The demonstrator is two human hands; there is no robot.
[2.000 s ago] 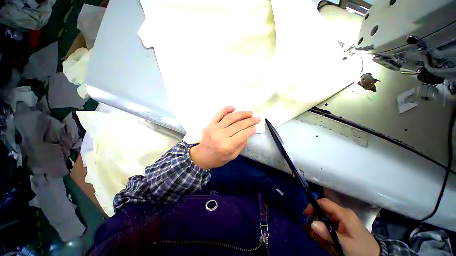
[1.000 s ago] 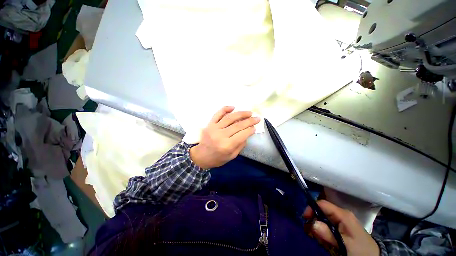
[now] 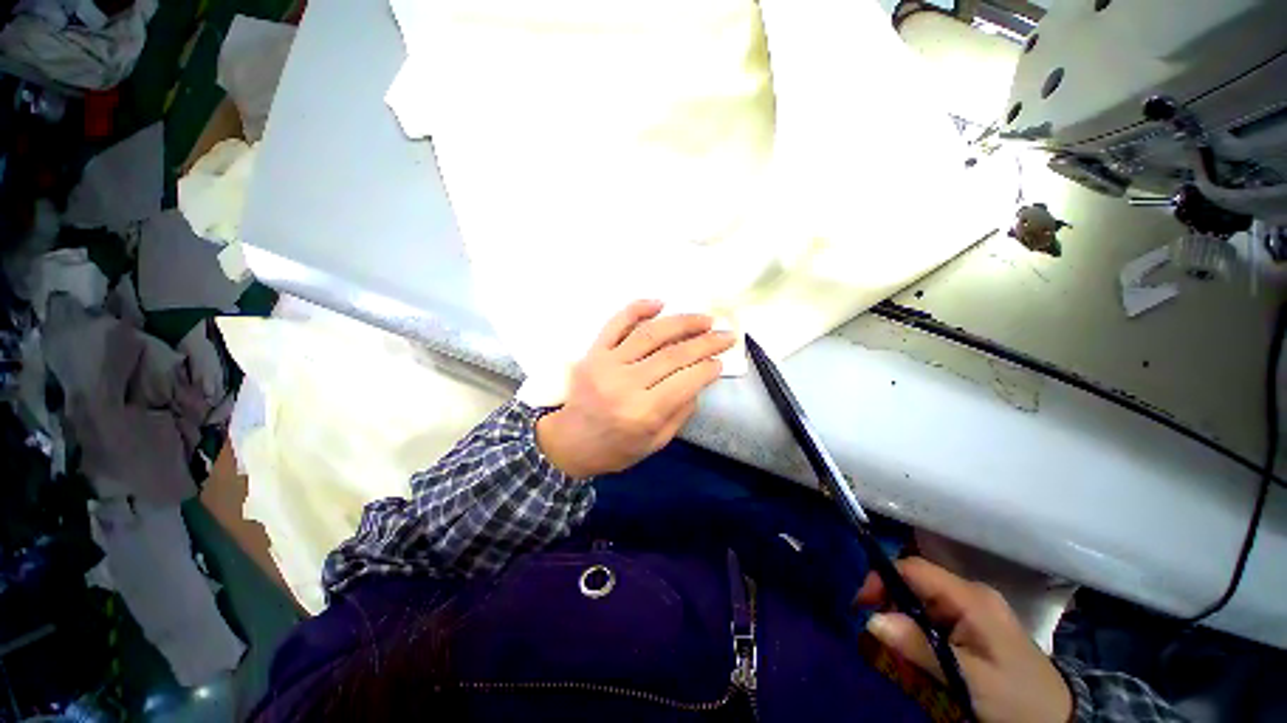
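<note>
A large cream fabric panel (image 3: 607, 156) lies over the table, overexposed to white in places. My left hand (image 3: 635, 389) lies flat on its near edge, fingers pointing right; a small white piece (image 3: 733, 353) shows at the fingertips. Whether the fingers pinch it cannot be told. My right hand (image 3: 974, 643) holds long black fabric shears (image 3: 819, 459) by the handles at the lower right. Their tip is beside the left fingertips, near the panel's edge, and the blades look closed.
The sewing machine head (image 3: 1164, 92) is at the upper right, with a dark brown scrap (image 3: 1037, 228) and a white tag (image 3: 1149, 283) on the bed. A black cable (image 3: 1256, 523) hangs at the right. Cream cloth (image 3: 353, 424) hangs below the table's left edge. Grey pieces litter the green floor.
The shears have shifted very slightly in my right hand, and its thumb has moved a little. My left hand and the panel have stayed in place.
</note>
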